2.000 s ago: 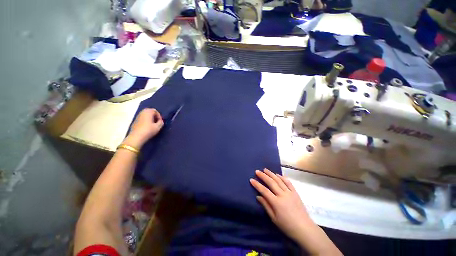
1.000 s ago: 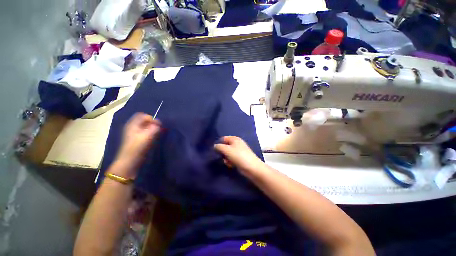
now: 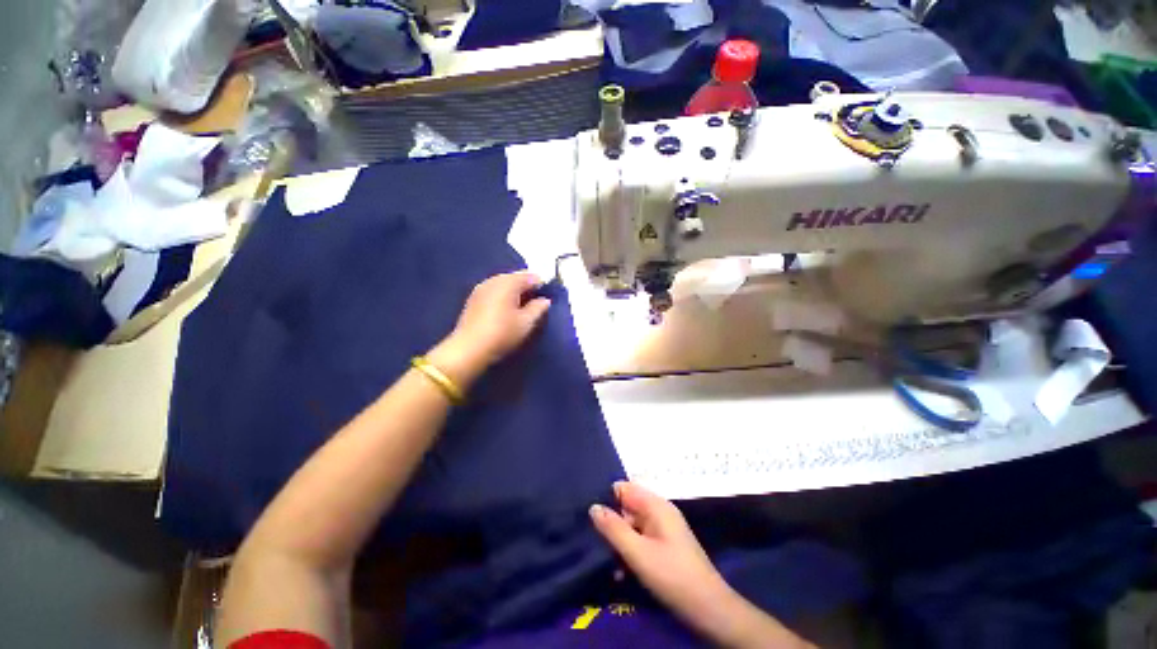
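Observation:
A large dark navy fabric panel [image 3: 368,304] lies flat on the white machine table, left of the sewing machine, and hangs over the front edge. My left hand [image 3: 505,317] pinches its right edge near the top, just left of the needle area [image 3: 634,304]. My right hand [image 3: 645,526] pinches the same edge lower down, at the table's front edge. The white machine head marked HIKARI [image 3: 837,209] stands to the right. The fabric edge lies beside the presser foot, not under it.
Blue-handled scissors [image 3: 936,396] and a curled white strip [image 3: 1073,370] lie under the machine arm. A red-capped bottle [image 3: 726,83] stands behind the head. White scraps [image 3: 159,203] and plastic bags clutter the left. Dark cloth [image 3: 1015,545] lies below the table at right.
My left hand has moved right across the panel to its right edge. My right hand has moved down to the edge's lower part. The bunched cloth is flatter. The view has shifted right.

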